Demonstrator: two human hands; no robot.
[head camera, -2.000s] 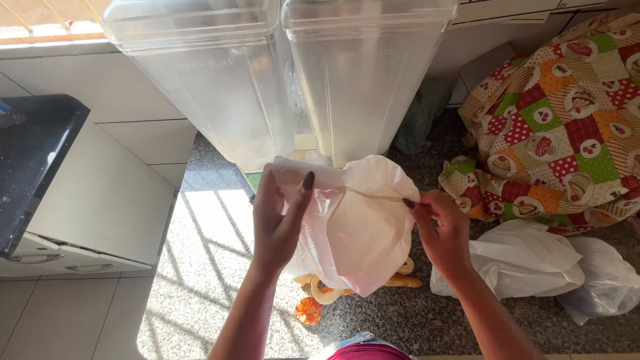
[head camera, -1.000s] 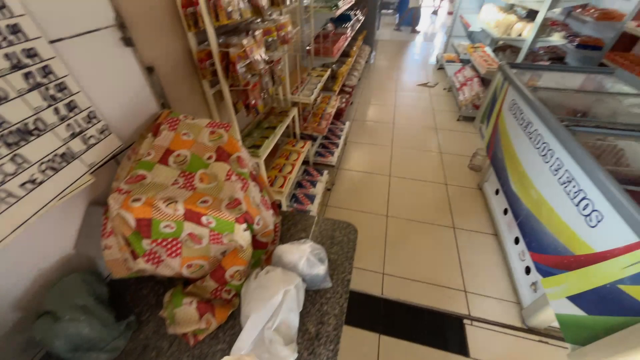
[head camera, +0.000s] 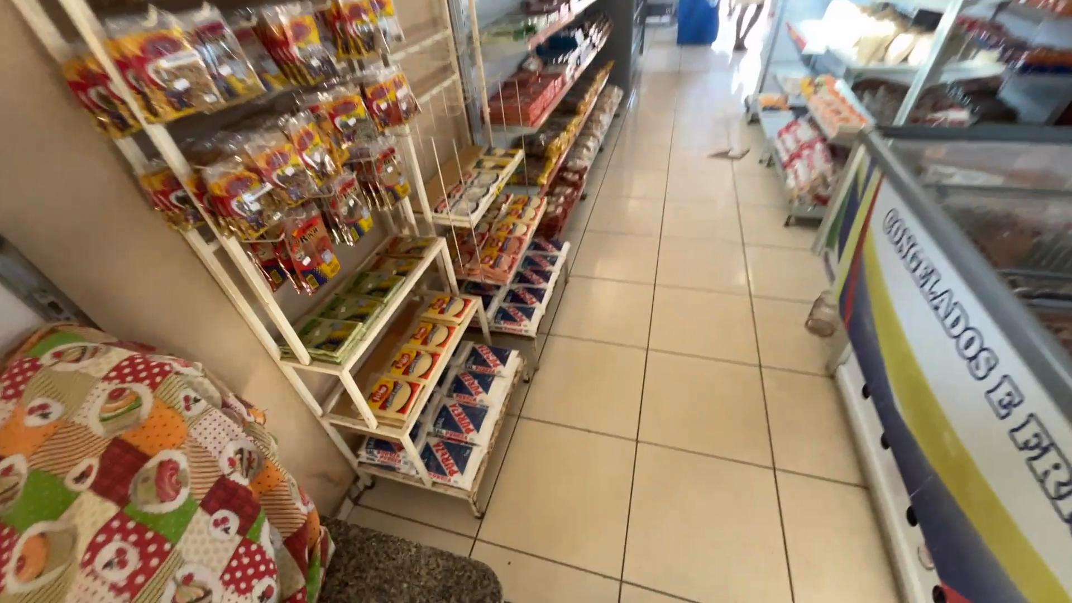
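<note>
Neither my left hand nor my right hand is in view. At the lower left, a patterned patchwork cloth (head camera: 159, 477) covers a bulky thing that stays hidden. Beside the cloth, the corner of a speckled granite counter (head camera: 402, 565) shows at the bottom edge. What my hands hold or touch cannot be seen.
A white metal rack (head camera: 335, 377) with hanging packets (head camera: 276, 167) and packed goods stands along the left wall. A tiled aisle floor (head camera: 578, 444) runs past it. On the right is a chest freezer (head camera: 930, 335). Far off, a person's legs (head camera: 744, 25) show.
The view has swung from the counter to the shop aisle. My hands, seen two seconds ago holding a white plastic bag, are out of view. The white bags on the counter are out of view too.
</note>
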